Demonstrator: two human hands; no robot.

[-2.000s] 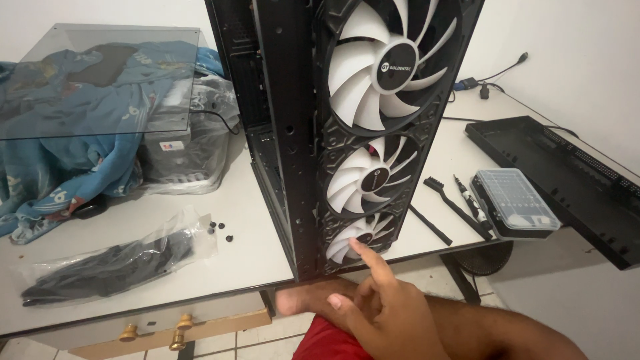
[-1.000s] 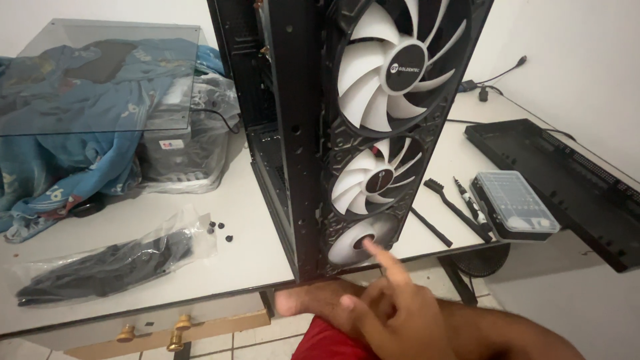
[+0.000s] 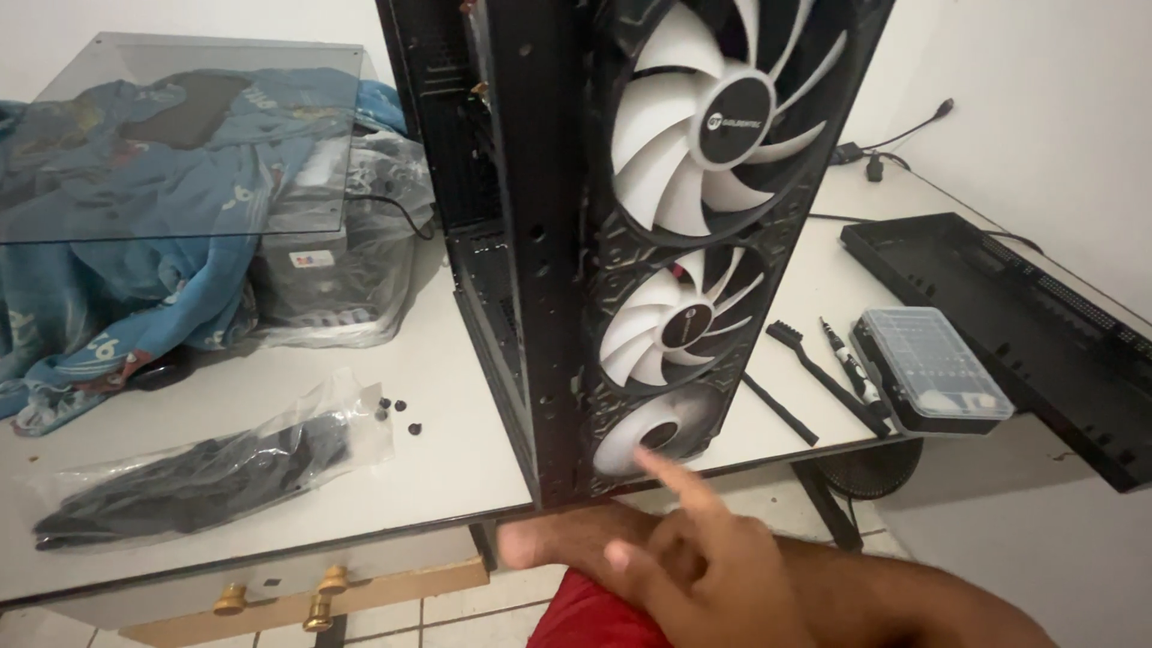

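Note:
A black computer case (image 3: 549,261) stands upright on the white table, with three white-bladed case fans down its front. My right hand (image 3: 711,558) is in front of the lowest fan (image 3: 643,432), index finger extended to its blades near the hub; the hand holds nothing. That fan's blades look blurred into a disc. Above it are the middle fan (image 3: 679,328) and the large-looking top fan (image 3: 720,117), whose blades appear distinct. The case's open side faces left. My left hand is not in view.
Left: a glass panel (image 3: 180,180) over blue cloth (image 3: 198,279), a bagged box (image 3: 315,279), a plastic bag of black parts (image 3: 207,468), small black screws (image 3: 414,429). Right: a black brush (image 3: 828,378), a pen-like screwdriver (image 3: 850,364), a clear-lidded case (image 3: 936,369), a long black panel (image 3: 1008,306).
The lowest fan's blades showed separately two seconds ago; since one second ago they look blurred, as if spinning. My right hand keeps pointing at that fan, with its fingertip slightly shifted.

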